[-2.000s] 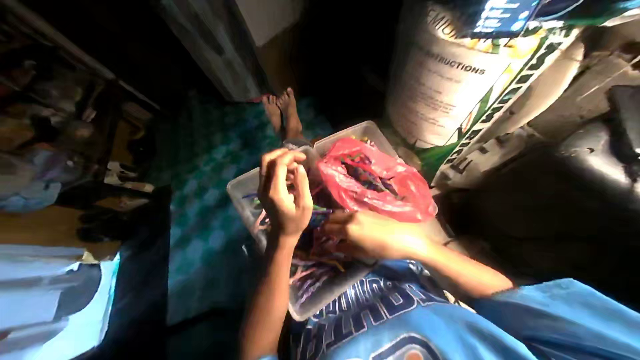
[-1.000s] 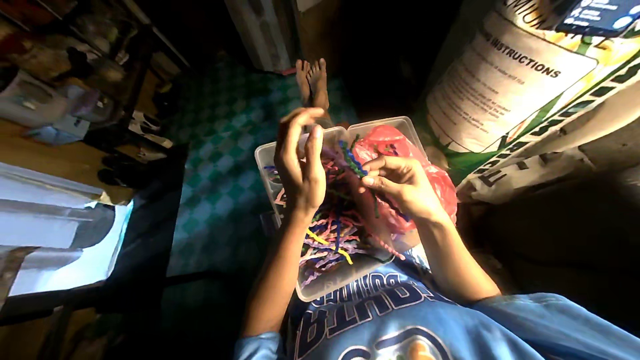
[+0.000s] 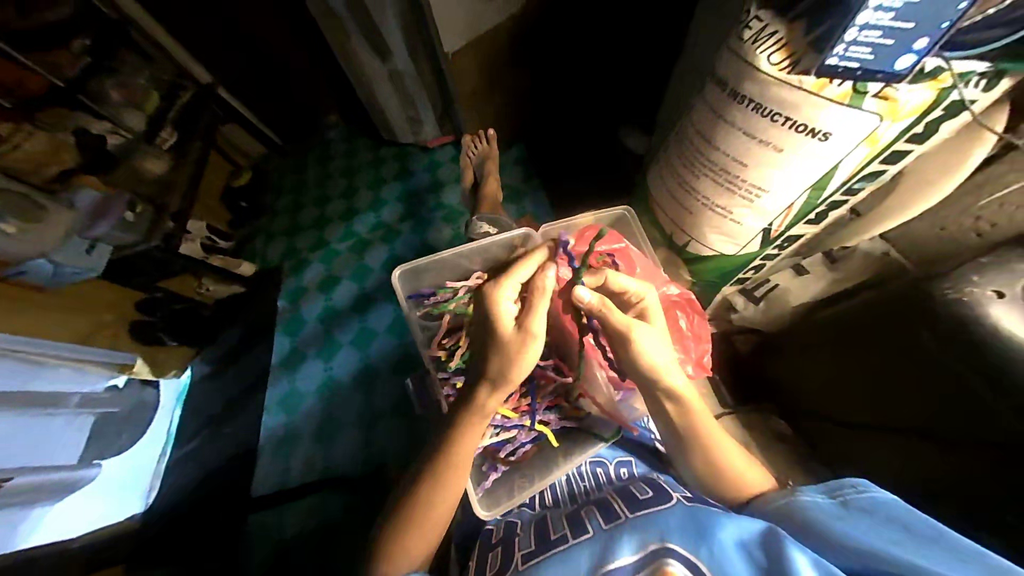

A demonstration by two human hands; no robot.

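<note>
My right hand (image 3: 632,320) pinches a dark green twisted strand (image 3: 591,250) and a blue-purple one (image 3: 595,334) between thumb and fingertips, where the two cross. Close on its left, my left hand (image 3: 516,320) has thumb and fingertips together at the upper end of the blue-purple strand; whether it grips that strand is hard to tell. Both hands are above an open clear plastic case (image 3: 500,508) on my lap. Many short coloured twisted strands (image 3: 520,424) lie in its left half. A red plastic bag (image 3: 684,320) fills much of the right half.
A large printed rice sack (image 3: 760,152) stands at the right, with a lit phone (image 3: 888,36) on top. My bare feet (image 3: 482,164) rest on a green checkered floor mat (image 3: 336,320). Shoes (image 3: 216,248) and a cluttered shelf are at the left.
My right hand, low over the case two seconds ago, has come up with strands in its fingers. The left fingers, raised and apart from it before, are now close beside the strands.
</note>
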